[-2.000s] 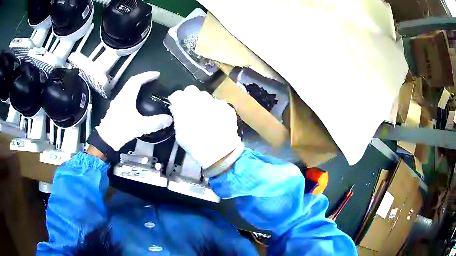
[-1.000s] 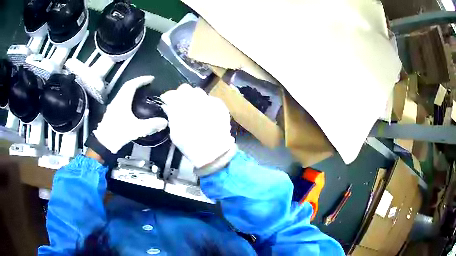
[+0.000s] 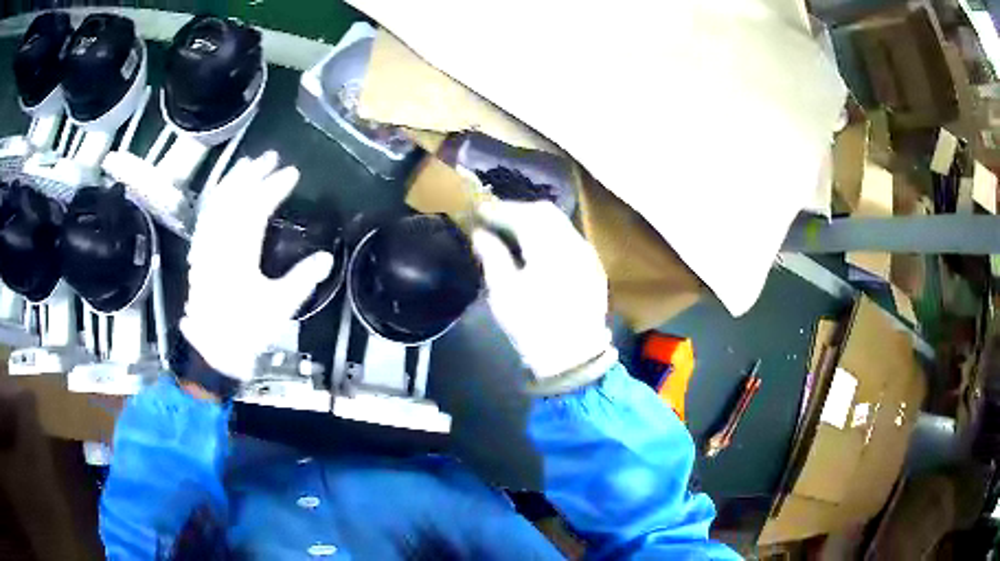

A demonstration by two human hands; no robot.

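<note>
A black camera head (image 3: 302,241) stands close in front of me on its white bracket. My left hand (image 3: 230,279), in a white glove, is around its left side, with the thumb across its lower front. A second glossy black dome camera (image 3: 415,278) stands just right of it. My right hand (image 3: 548,290), also gloved, is right of that camera, fingertips bent at the near left edge of the small parts carton (image 3: 641,263). A dark heap of small black parts (image 3: 515,184) lies in it. Whether the right fingertips hold anything is hidden.
More dome cameras (image 3: 106,247) stand in two rows at left. A grey parts tray (image 3: 334,99) is behind the hands. A large pale sheet (image 3: 658,121) covers the carton. An orange tape dispenser (image 3: 669,367) and a slim red tool (image 3: 737,411) lie at right, beside a brown carton (image 3: 855,438).
My right hand has left the camera head and moved right to the small parts carton, uncovering the second dome camera. My left hand stays at its camera head. The whole view has shifted.
</note>
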